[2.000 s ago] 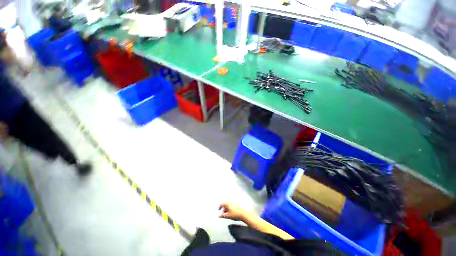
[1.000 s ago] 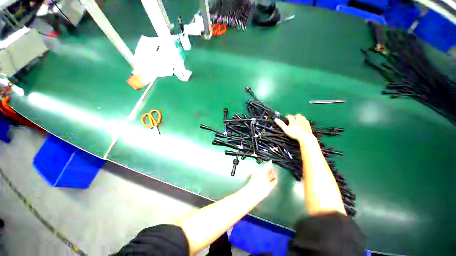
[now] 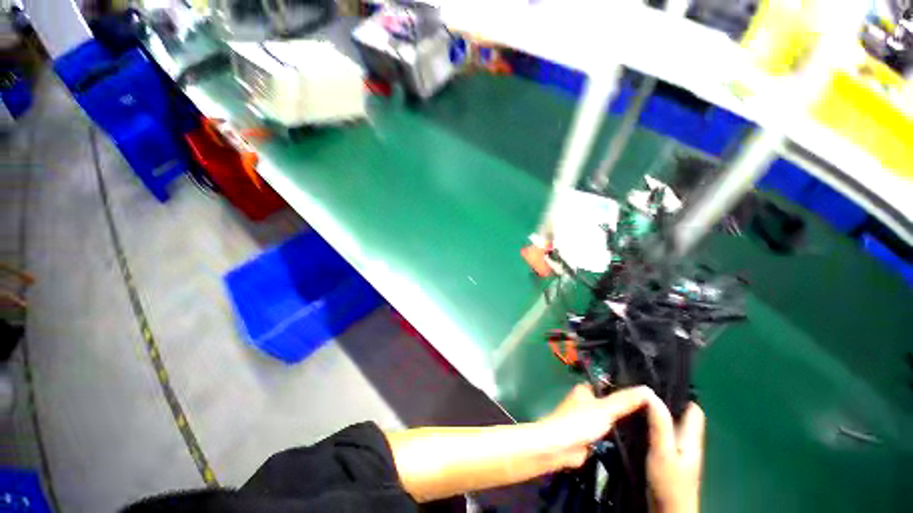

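A thick bunch of short black cables (image 3: 646,346) is held above the green bench near its front edge, at the lower right of the view. My left hand (image 3: 586,426) grips it from the left side. My right hand (image 3: 676,451) is around it from the right, partly cut off by the bottom edge. The cable ends fan out above the hands and look blurred. Orange scissors (image 3: 565,348) lie partly hidden beside the bunch.
A white sheet (image 3: 589,230) lies by a shelf post. White box units (image 3: 300,85) stand farther along the green bench (image 3: 430,190). A blue tote (image 3: 295,296) and a red bin (image 3: 235,170) are beside the bench. A silver rod-like item (image 3: 858,435) lies at right.
The loose short cables on the bench are now gathered upright in both hands and have moved left towards the scissors. The view has swung left along the bench.
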